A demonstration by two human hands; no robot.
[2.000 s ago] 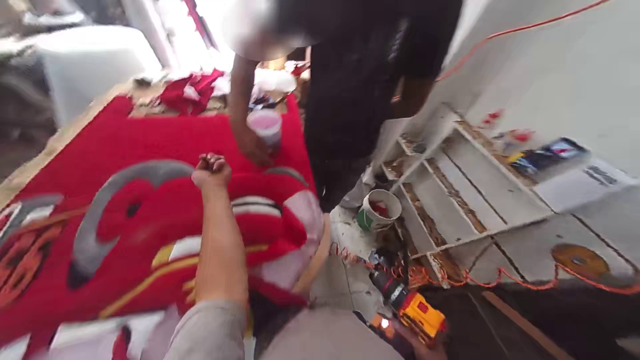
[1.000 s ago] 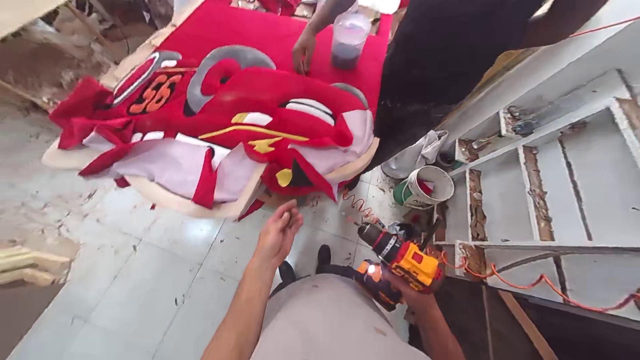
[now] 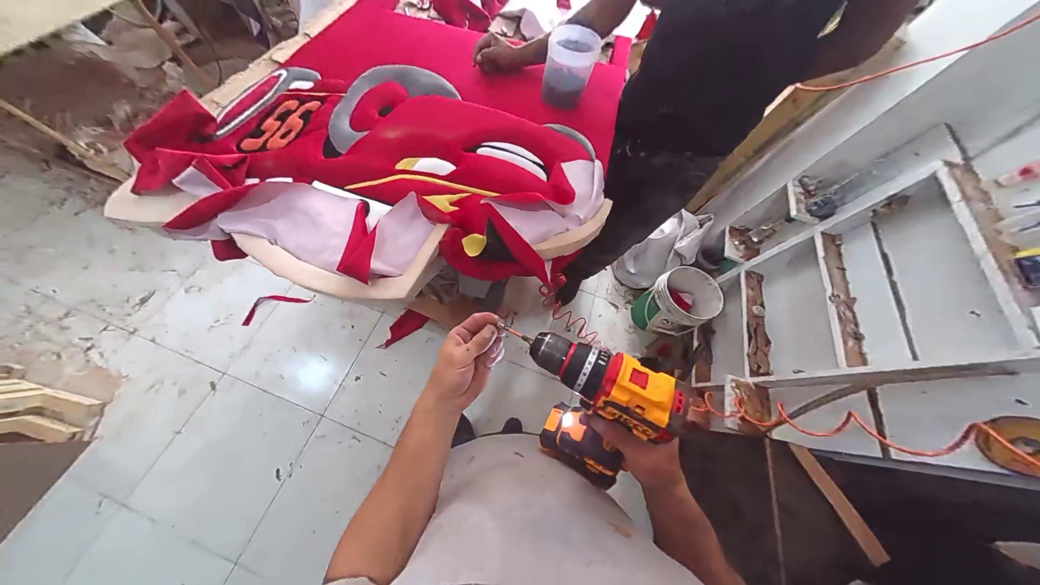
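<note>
My right hand [image 3: 638,451] grips the handle of a yellow and black cordless drill [image 3: 621,390], its chuck pointing left. A thin bit [image 3: 517,334] sticks out of the chuck, and the fingertips of my left hand [image 3: 467,357] pinch something small at its tip, too small to name. A bit of pale material shows under those fingers. Beyond my hands, a red plush car-shaped panel [image 3: 439,146] with grey, white and yellow pieces lies on the table, its pale fabric edges loose over a cream foam rim [image 3: 325,280].
A person in dark clothes [image 3: 674,106] stands across the table, a hand near a plastic tub [image 3: 571,67]. White buckets [image 3: 678,301] stand on the tiled floor [image 3: 268,398]. A wooden frame [image 3: 845,284] is at the right, with a coiled orange hose [image 3: 853,418] along it.
My left hand, empty over the red cloth at first, has come down and across to the drill's tip. The drill is held in my right hand throughout. The view has swung noticeably.
</note>
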